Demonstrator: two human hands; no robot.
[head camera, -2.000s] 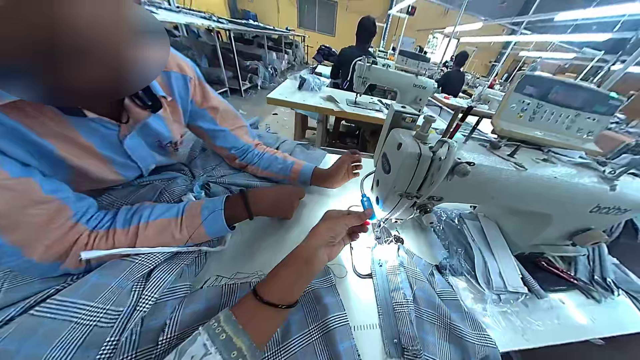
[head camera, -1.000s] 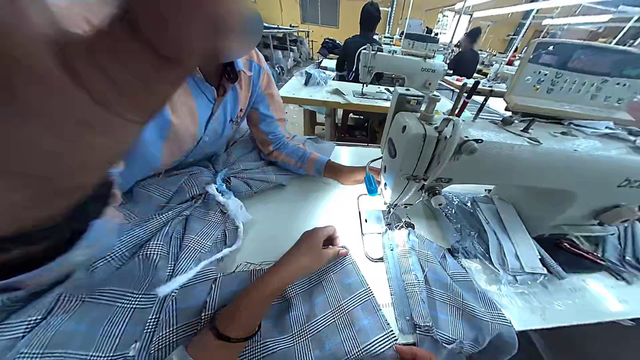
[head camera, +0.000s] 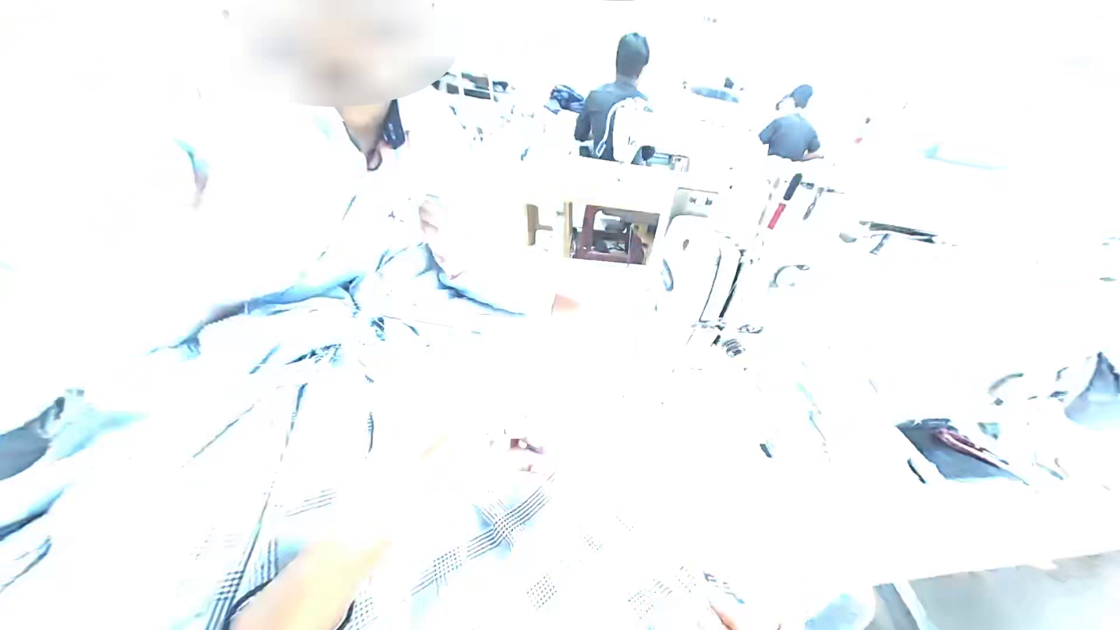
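Strong overexposure washes out most of the head view. My left hand (head camera: 523, 446) shows only as faint fingers at the edge of the plaid fabric (head camera: 503, 525); its forearm (head camera: 311, 582) with a dark band comes up from the bottom. Whether the fingers hold the cloth cannot be told. A small part of my right hand (head camera: 728, 617) is at the bottom edge, by the fabric, its fingers mostly cut off. The sewing machine's head (head camera: 696, 271) stands beyond the cloth, right of centre, with its needle area (head camera: 722, 337) barely visible.
A person in a light shirt (head camera: 367, 219) sits close by on the left, an arm reaching toward the machine. Two people (head camera: 608, 109) in dark tops work farther back, near another sewing machine (head camera: 630, 131). A dark and reddish item (head camera: 962, 442) lies on the table at right.
The picture has turned from normally lit to nearly white. The nearby person, whose head was close in front of the camera a second ago, has moved back to the upper left.
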